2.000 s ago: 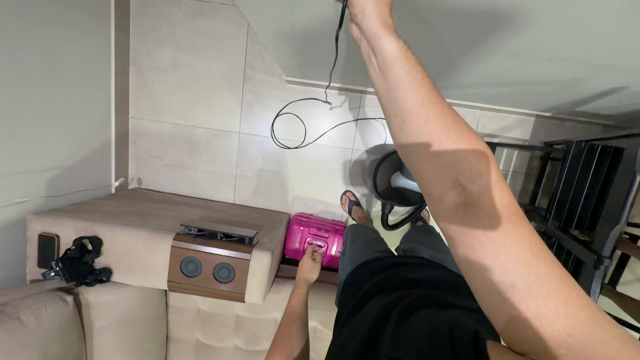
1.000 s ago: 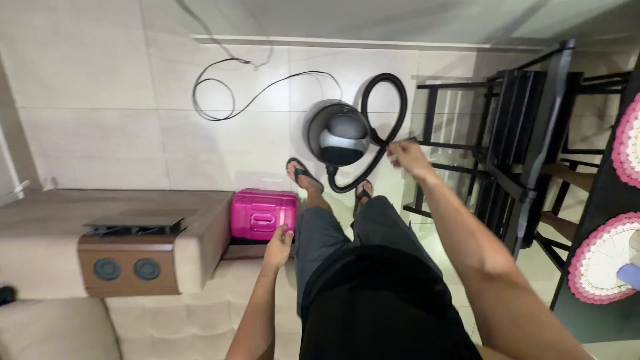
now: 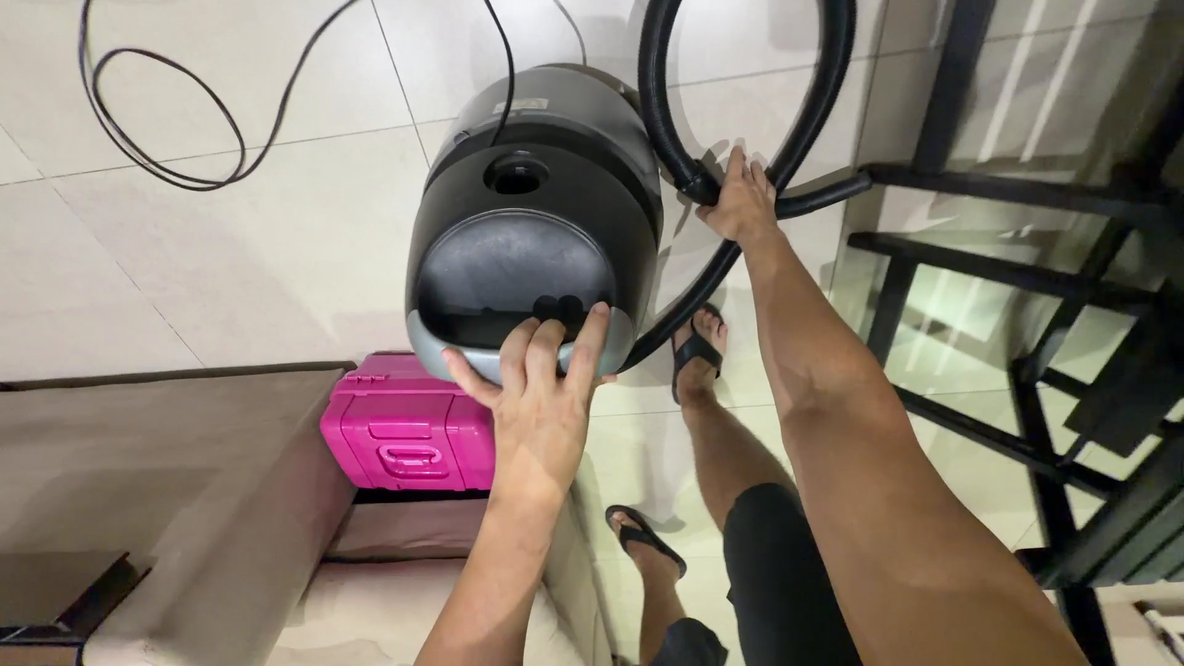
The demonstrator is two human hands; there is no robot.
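A dark grey and black canister vacuum cleaner [image 3: 555, 194] takes up the middle of the view, with a round socket in its top. My left hand [image 3: 546, 398] is on the silver-grey handle at its near end, fingers over the rim. At the right of the body, my right hand [image 3: 745, 199] is at the black corrugated hose [image 3: 819, 111], near its connector end; whether the fingers grip it cannot be told. The hose loops above that hand and runs down behind the vacuum. A thin black cable [image 3: 245, 171] lies coiled on the tiles.
A pink plastic case [image 3: 412, 430] stands beside the beige sofa [image 3: 185, 425] at the lower left. Black chair frames [image 3: 1008, 268] stand at the right, close to the hose end. My feet in black flip-flops are on the tiled floor below the vacuum.
My left hand has left the pink case and is now on the vacuum's handle. My right hand, raised at the top two seconds ago, has come down to the hose. The view has moved closer.
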